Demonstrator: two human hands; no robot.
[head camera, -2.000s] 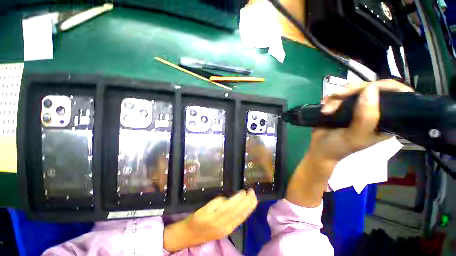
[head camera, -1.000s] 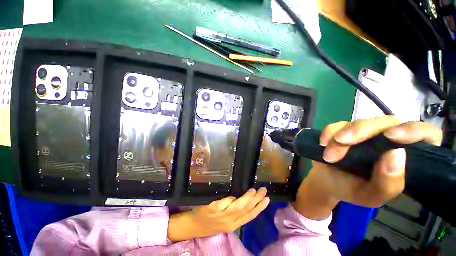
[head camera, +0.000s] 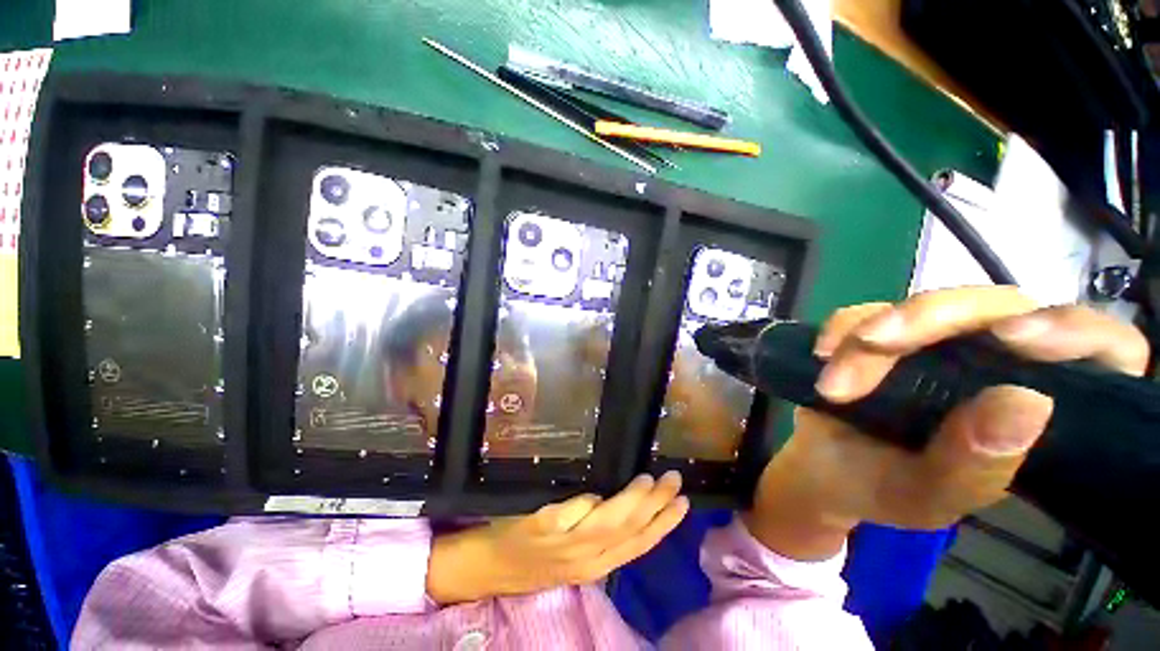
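A black phone tray (head camera: 464, 318) holds open-back phones in its long pockets, camera blocks toward the far side. My right hand (head camera: 948, 401) grips the black electric screwdriver (head camera: 795, 360). Its tip is over the upper left part of the rightmost phone (head camera: 697, 401); whether it touches a screw I cannot tell. My left hand (head camera: 573, 541) lies against the near edge of the tray, below the two right pockets, fingers together and slightly curved; it holds nothing that I can see.
Beyond the tray on the green mat lie a thin pointed stick (head camera: 509, 89), a clear-looking pen-like tool (head camera: 617, 87) and a yellow-orange stick (head camera: 681, 137). The screwdriver's cable (head camera: 878, 140) crosses the right side. White papers (head camera: 1018, 216) lie at the right.
Since two seconds ago the screwdriver tip has moved from the tray's right edge onto the rightmost phone. In the last second it has barely shifted. The view has moved closer.
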